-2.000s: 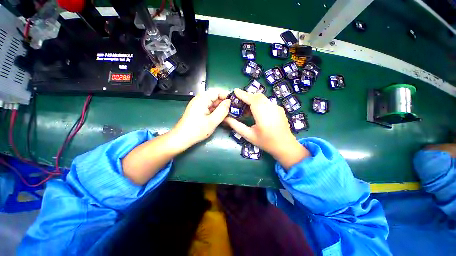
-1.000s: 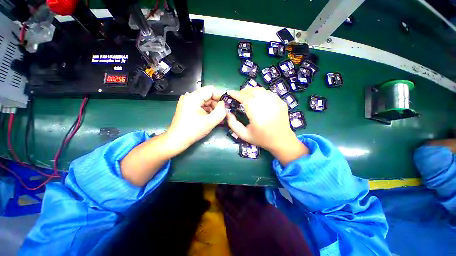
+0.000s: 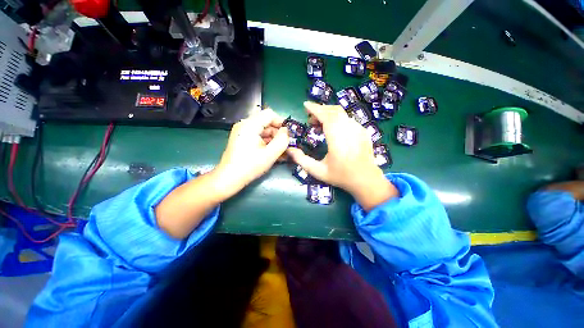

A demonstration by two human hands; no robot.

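Note:
My left hand [image 3: 251, 148] pinches a small black electronic module [image 3: 294, 131] between thumb and fingers, at the middle of the green bench. My right hand [image 3: 342, 150] is beside it, thumb and index finger spread apart. Another module [image 3: 314, 136] shows between the right thumb and index finger; whether the fingers touch it, I cannot tell. Several loose black modules with silver-white patches [image 3: 406, 135] lie around and behind my right hand. Some are partly hidden by it. An orange-brown piece [image 3: 378, 78] lies at the far end of the pile.
A black test fixture [image 3: 77, 96] with red digits stands at left, with a clear clamp [image 3: 203, 59] on it. A grey vented box [image 3: 16, 83] and red and black wires are far left. A solder spool [image 3: 509, 128], a white rail [image 3: 474, 66] and another person's blue sleeve [image 3: 557, 214] are at right.
My right thumb and index finger have opened away from the module, which stays in my left fingertips. The red digits on the fixture have changed. The camera view has shifted slightly.

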